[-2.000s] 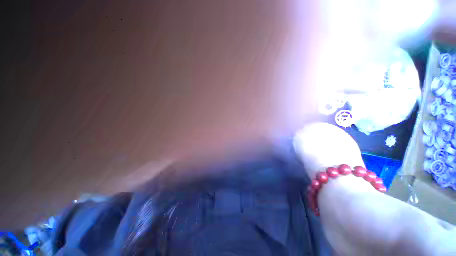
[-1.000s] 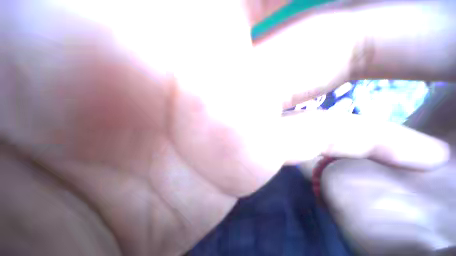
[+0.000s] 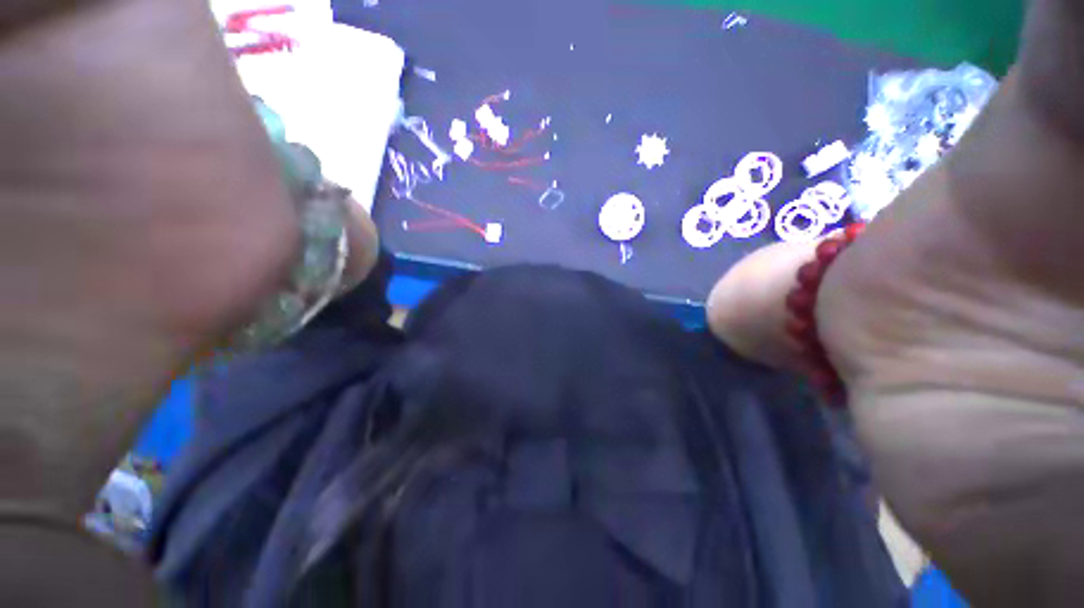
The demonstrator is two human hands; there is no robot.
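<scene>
My left hand [image 3: 131,238] is large and blurred, very close to the camera at the left, with a pale green bracelet at the wrist. My right hand [image 3: 975,321] is just as close at the right, with a red bead bracelet. The fingers of both are cut off, so I cannot tell whether they hold anything. On the black mat [image 3: 559,71] lie several whitish round housings [image 3: 745,215], a filled round unit [image 3: 621,216], a white star-shaped insert [image 3: 651,150] and red wire leads [image 3: 511,163] with small white connectors.
A clear plastic bag [image 3: 921,131] of star inserts lies at the right, beside a small white block [image 3: 826,157]. White sheets [image 3: 345,89] with red wires lie at the left, near thin clear pieces [image 3: 416,154]. A green belt [image 3: 903,26] runs behind. Dark clothing fills the lower middle.
The hands no longer cover the middle of the view; they are now at the left and right sides. The mat and its parts have come into view. The box of housings has left view.
</scene>
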